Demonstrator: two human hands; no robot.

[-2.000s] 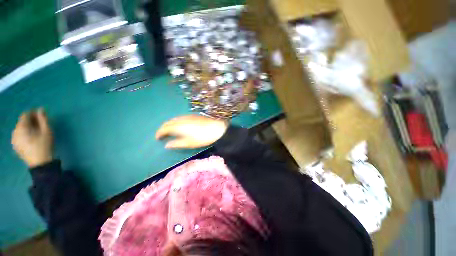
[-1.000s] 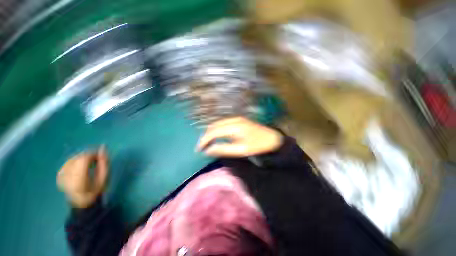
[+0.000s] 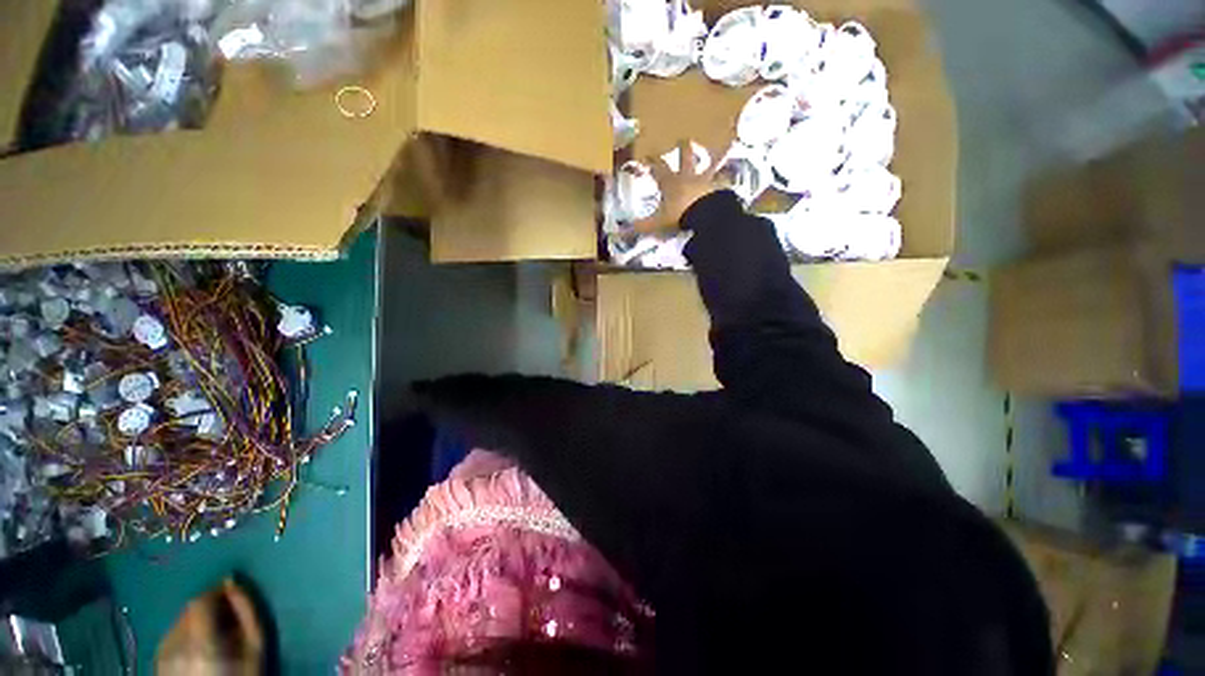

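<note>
White plastic housings (image 3: pixel 806 139) lie heaped along the sides of an open cardboard carton (image 3: pixel 780 317). A patch of the carton's brown bottom shows between them. My right hand (image 3: pixel 690 185) reaches into this carton, its fingers among the housings near the front left part. White pieces show at its fingertips, but whether it grips one cannot be told. My left hand (image 3: pixel 212 637) is at the bottom left over the green mat (image 3: pixel 324 555), dark, blurred and cut off by the picture's edge; its fingers are not clear.
A heap of wired motors (image 3: pixel 146 396) lies on the mat at the left, wires towards the bench edge. A carton with clear bags (image 3: pixel 146 66) stands at the upper left. More cartons (image 3: pixel 1084 317) and a blue stool-like object (image 3: pixel 1110 440) are on the floor at the right.
The view has swung right, to the open carton of white housings. My right hand has left the bench and is now inside that carton. My left hand now shows at the bottom left edge.
</note>
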